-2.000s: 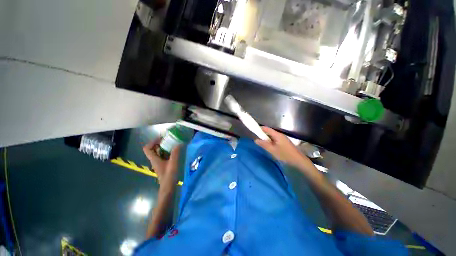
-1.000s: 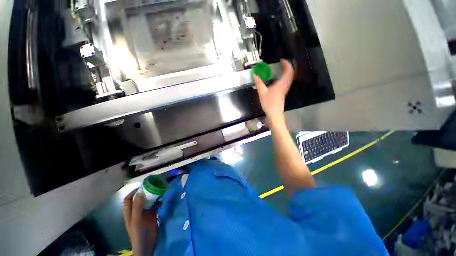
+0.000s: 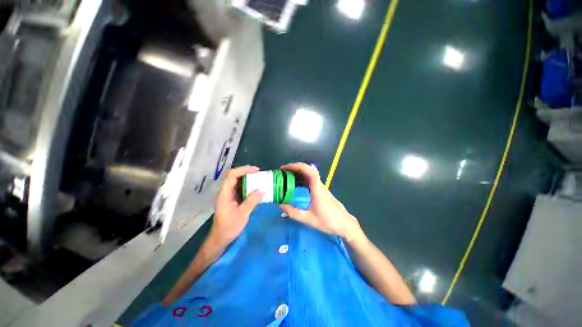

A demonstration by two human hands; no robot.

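Observation:
A green solder paste jar (image 3: 259,185) with a white label lies on its side in front of my blue coat. My left hand (image 3: 233,203) is closed around the jar's body, with the thumb on the label. My right hand (image 3: 321,207) holds the green jar lid (image 3: 290,186) at the jar's right end. A dark gap shows between lid and jar rim. Whether the lid touches the rim is hard to tell.
The open white printer (image 3: 223,102), blurred, stands on the left. Dark green floor (image 3: 383,211) with yellow lines runs ahead and to the right. A white cabinet (image 3: 549,249) and blue items (image 3: 555,80) are at the right edge.
The view has turned away from the printer's opening. My right hand has taken the lid off the front rail and brought it to the jar. The jar is now sideways, between both hands.

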